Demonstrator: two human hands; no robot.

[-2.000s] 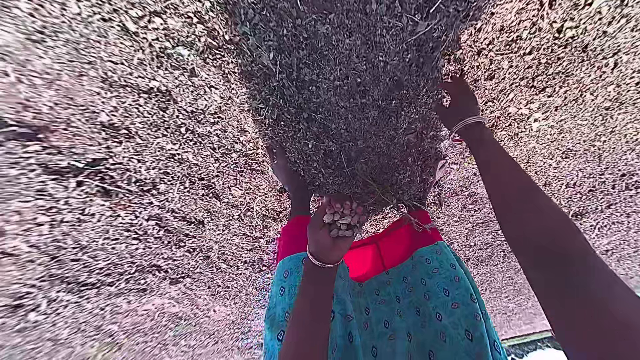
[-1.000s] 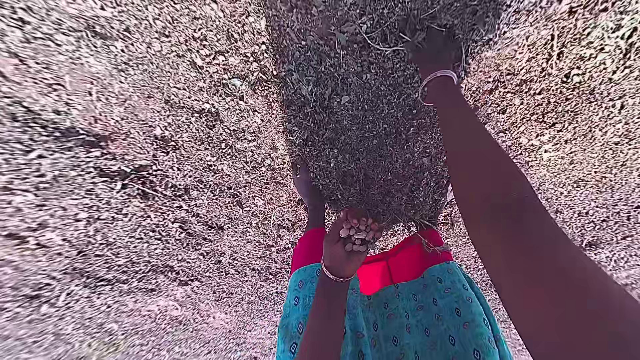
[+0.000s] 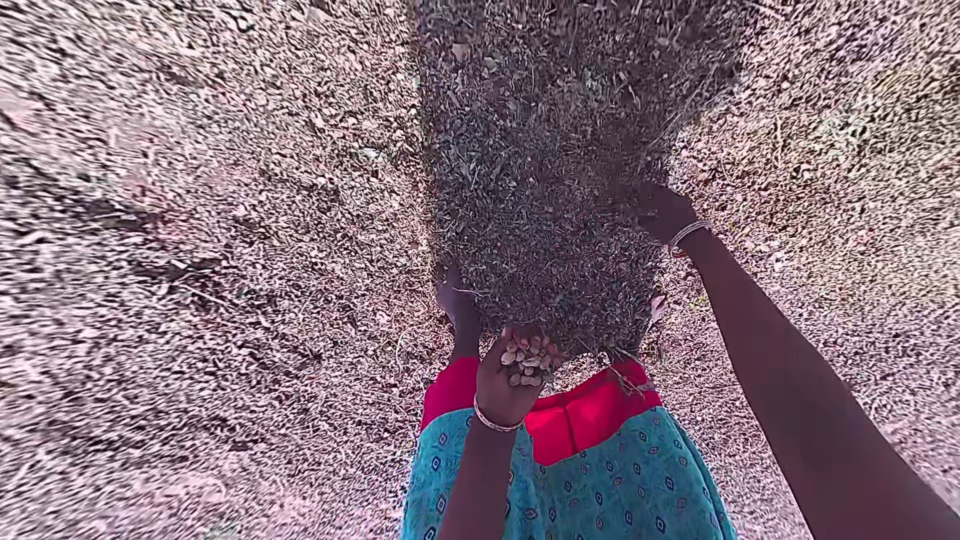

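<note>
Palm up and cupped, my left hand (image 3: 508, 382) holds a small heap of pale nuts in shells (image 3: 529, 360), which look like peanuts. It is above the red hem of a teal patterned garment, with a bangle at the wrist. My right hand (image 3: 664, 212) is low over the shaded ground at the right edge of the shadow. Its fingers are dark against the litter, so whether they hold anything cannot be told.
Dry leaf litter and soil (image 3: 262, 262) cover the ground, with a dark shadow (image 3: 547, 172) ahead. My foot (image 3: 457, 300) is left of the shadow's near end. A thin dry twig (image 3: 630, 379) lies against the red hem (image 3: 592, 416).
My right hand, which was farther forward in the shadow one second ago, has come back nearer to me at its right edge. My left hand still holds the nuts.
</note>
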